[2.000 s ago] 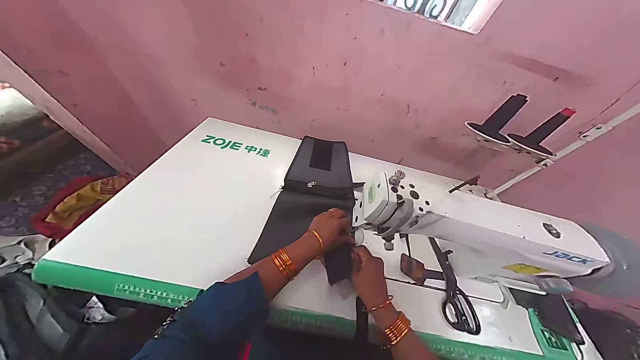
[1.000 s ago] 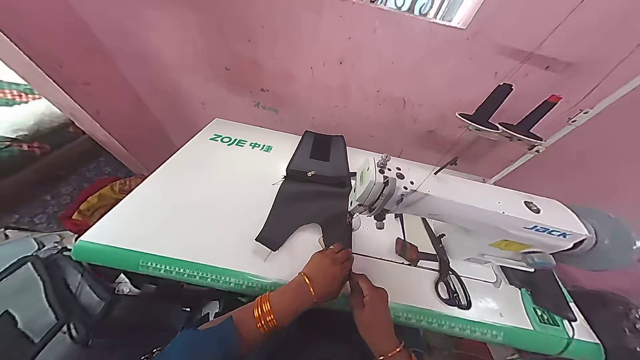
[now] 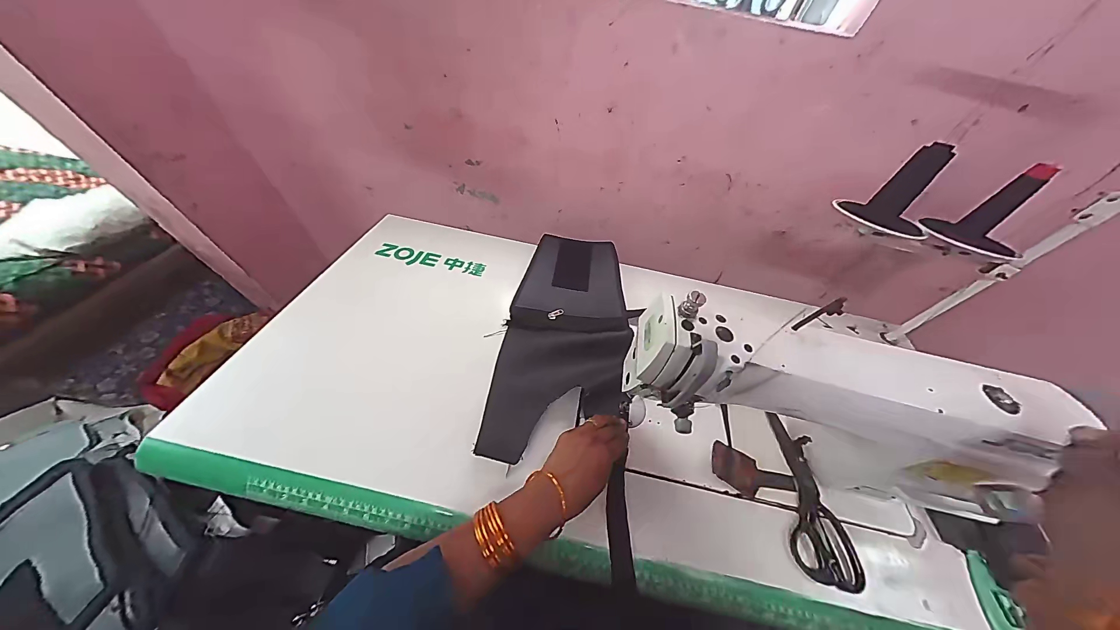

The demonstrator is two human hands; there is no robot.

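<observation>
Dark grey fabric piece (image 3: 525,385) with a zipper and a black patch lies on the white sewing table (image 3: 350,350). My left hand (image 3: 591,455) pinches its lower right edge, close by the needle area of the Jack sewing machine (image 3: 831,411). From there a black strap (image 3: 619,534) hangs down over the green front edge. At the far right, my right hand (image 3: 1072,516) is blurred and partly out of view near the machine's handwheel end; its fingers cannot be made out.
Black-handled scissors (image 3: 827,547) and a small brown-headed tool (image 3: 739,468) lie right of the needle area. Two dark thread cones (image 3: 901,192) stand on a rack by the pink wall. Grey and black fabric pieces (image 3: 79,516) are heaped at lower left.
My right hand has left the fabric's edge and moved to the far right. My left hand, with the fabric, is nearer the needle area than one second ago.
</observation>
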